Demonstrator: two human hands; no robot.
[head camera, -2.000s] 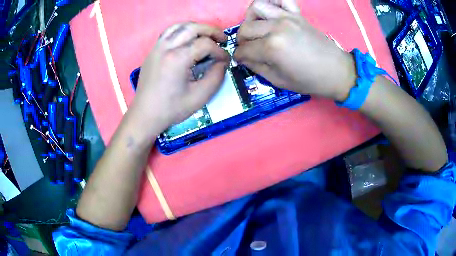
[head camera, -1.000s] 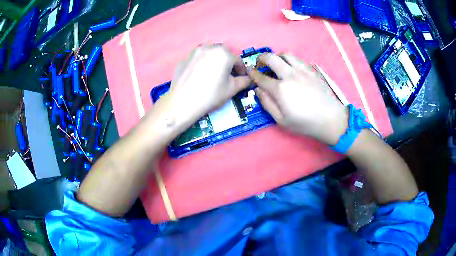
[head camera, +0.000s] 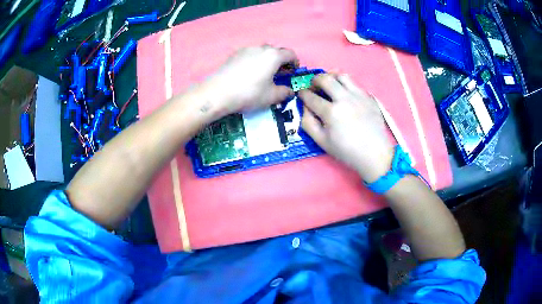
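Note:
A blue front housing (head camera: 261, 161) lies open on the pink-red mat (head camera: 285, 208). The green main circuit board (head camera: 223, 142) is at its left end, with a white pad (head camera: 260, 130) beside it. A small green circuit board (head camera: 302, 82) shows at the housing's far corner, between my hands. My left hand (head camera: 255, 77) is bent over the housing's far edge, its fingertips at that corner. My right hand (head camera: 342, 119) has its fingertips at the small board's right side. The fingers hide what they touch, so I cannot tell whether either grips something.
Blue battery packs (head camera: 77, 83) with thin leads lie at the left, beside an open carton (head camera: 47, 130). Blue back covers (head camera: 389, 24) stand at the back right. Another open housing (head camera: 472, 116) lies at the right on clear plastic. A white paper piece (head camera: 358, 38) is on the mat.
The view has shifted. The small green circuit board shows more clearly between my fingers, and more of the main board is uncovered. My hands stay at the same corner.

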